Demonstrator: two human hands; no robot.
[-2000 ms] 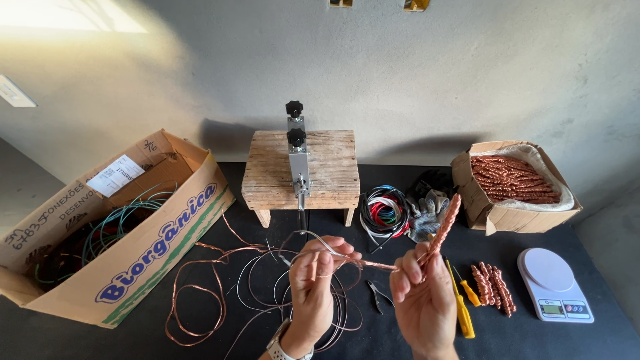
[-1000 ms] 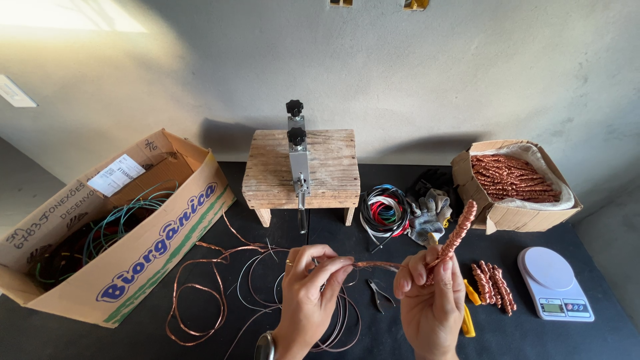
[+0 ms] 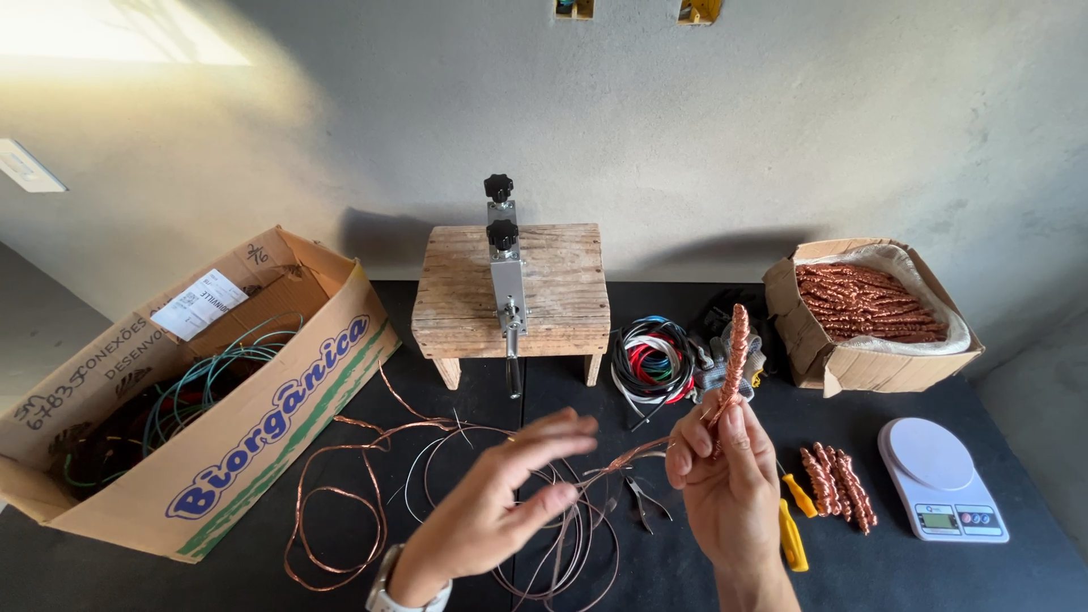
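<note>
My right hand (image 3: 727,476) grips a twisted copper wire bundle (image 3: 734,357) that stands nearly upright above the fist. A loose copper strand (image 3: 636,450) trails from that hand toward the left. My left hand (image 3: 501,497) is raised with its fingers apart, near the strand's far end and holding nothing. Beneath it lie loops of thin wire (image 3: 586,544), and a longer copper wire coil (image 3: 297,535) lies to their left. Small pliers (image 3: 643,503) rest between the hands. Several short twisted copper bundles (image 3: 837,489) and yellow-handled tools (image 3: 792,535) lie right of my right hand.
A cardboard box of wires (image 3: 280,450) stands at left. A wooden stool (image 3: 552,289) bears a metal cable-stripping device (image 3: 508,289). Coiled insulated cables (image 3: 653,365) and gray gloves (image 3: 722,370) lie behind my right hand. At right are a box of copper bundles (image 3: 875,365) and a digital scale (image 3: 939,484).
My left hand has let go of the copper strand, and its fingers have spread. The bundle in my right hand now points more upright than one second ago.
</note>
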